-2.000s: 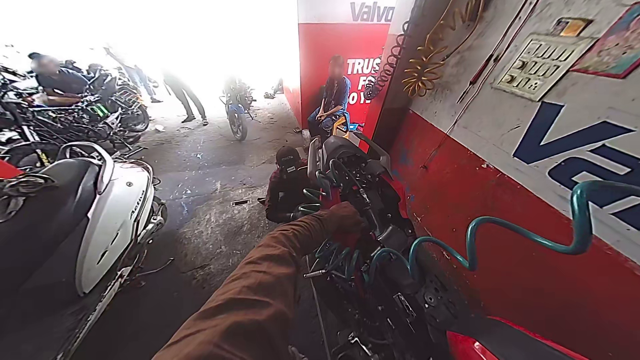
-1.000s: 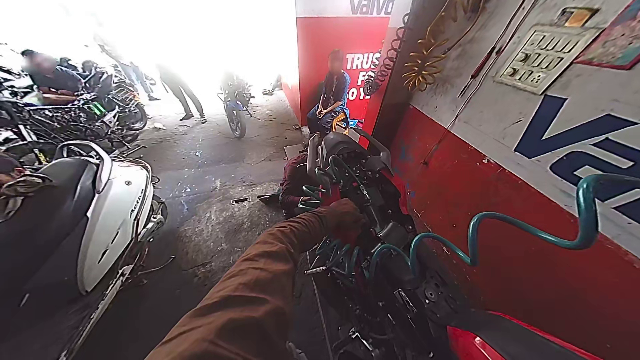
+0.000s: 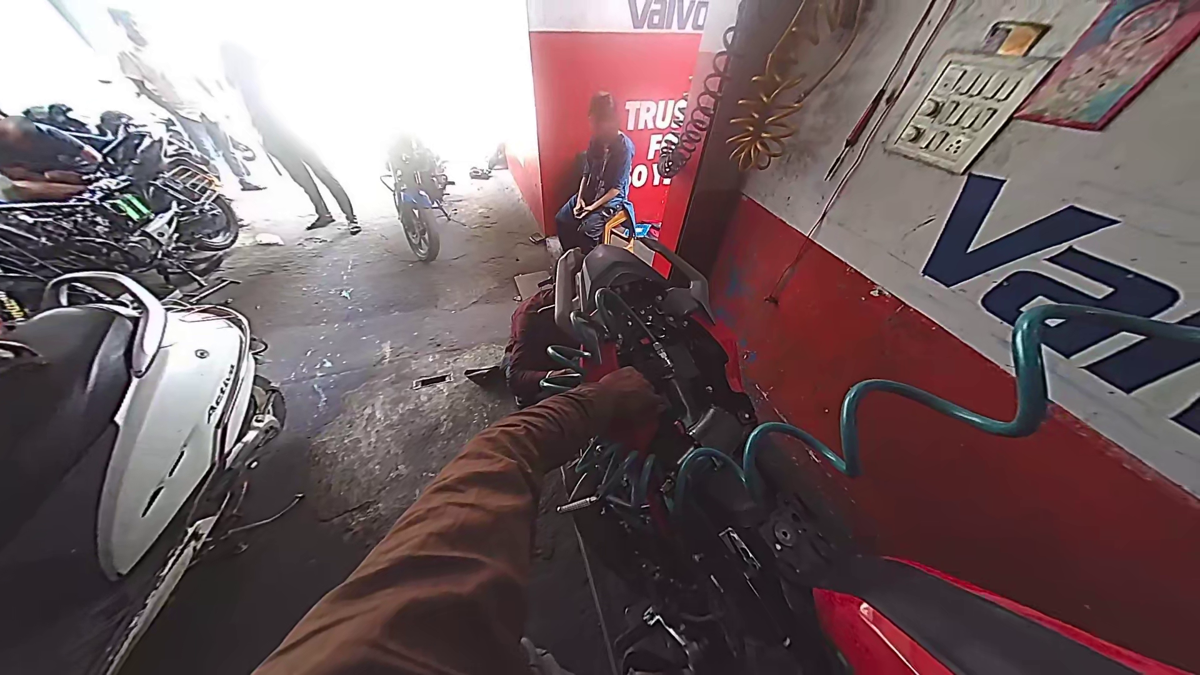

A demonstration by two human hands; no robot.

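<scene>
My left hand [image 3: 626,405], at the end of a brown sleeve, rests on the stripped middle of a red and black motorcycle [image 3: 698,412]. The back of the hand shows; its fingers are in shadow among the frame parts, so whether it grips anything cannot be told. A green coiled air hose [image 3: 881,386] runs from the right edge across the motorcycle, with loops just below and beside the hand. The bare frame, wiring and grab rails [image 3: 567,286] show around it. My right hand is out of view.
A co-worker in dark red [image 3: 530,342] crouches low against the motorcycle's far left side. A white scooter [image 3: 178,431] stands at left. The red and white wall [image 3: 900,469] runs close along the right. Someone sits [image 3: 600,178] beyond the motorcycle; more motorcycles and people are at far left.
The crouching co-worker, whose head showed upright beside the motorcycle two seconds ago, has bent down, and the head is no longer plain to see. My left hand has stayed at nearly the same spot.
</scene>
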